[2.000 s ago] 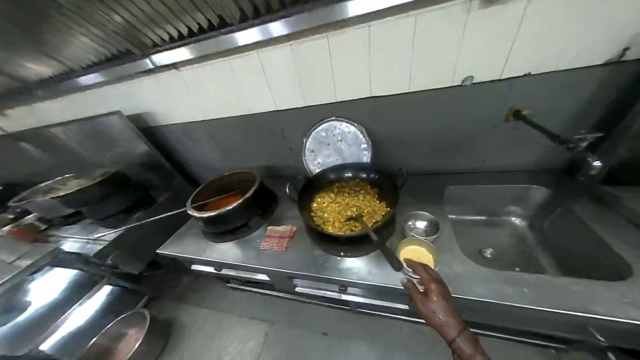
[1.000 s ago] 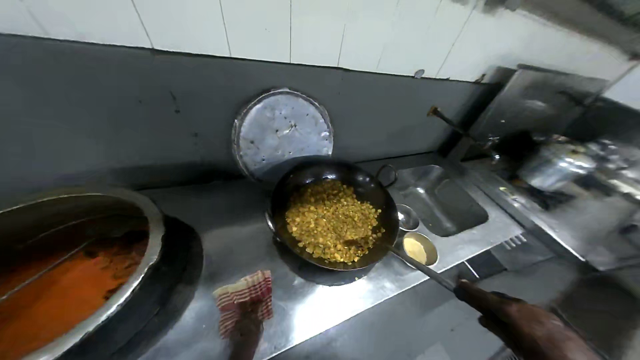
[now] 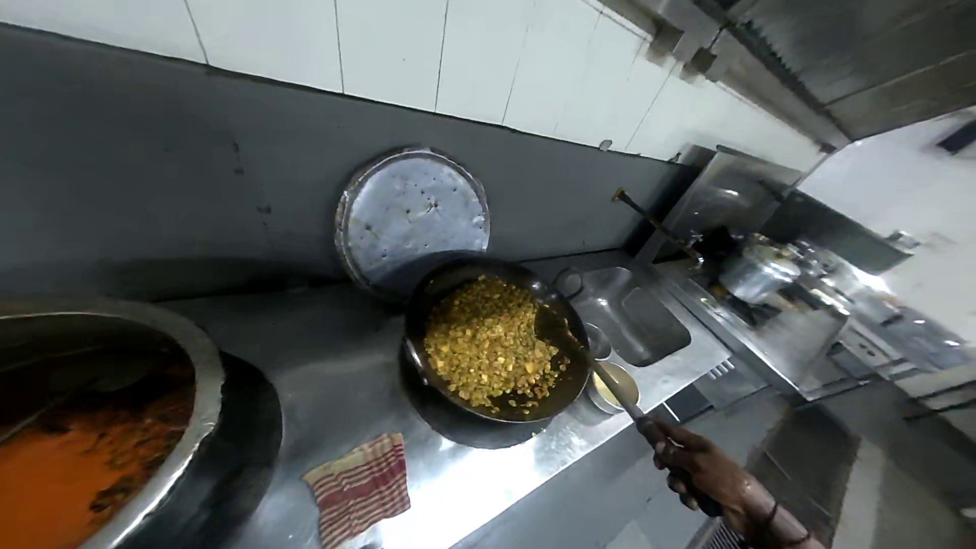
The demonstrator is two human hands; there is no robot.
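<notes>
My right hand (image 3: 698, 469) grips the dark handle of a long metal spatula (image 3: 621, 389). The spatula's blade rests in a black wok (image 3: 415, 358), against the right part of the chopped yellow-green vegetables (image 3: 496, 343). My left hand is out of view. A striped red and cream cloth (image 3: 362, 488) lies on the steel counter, left of and below the wok. Right of the wok, partly behind the spatula, stands a small bowl of yellowish contents (image 3: 619, 385), with a small metal bowl (image 3: 598, 341) beyond it.
A large pot of orange-red gravy (image 3: 206, 381) fills the lower left. A round metal lid (image 3: 415, 213) leans on the grey wall behind the wok. A steel sink (image 3: 648, 313) and a wall tap (image 3: 659, 229) are at the right, with a pressure cooker (image 3: 755, 274) farther off.
The left hand, on the striped cloth one second ago, has left the view. The right hand, by the small bowl two seconds ago, now holds the spatula. The view has swung considerably.
</notes>
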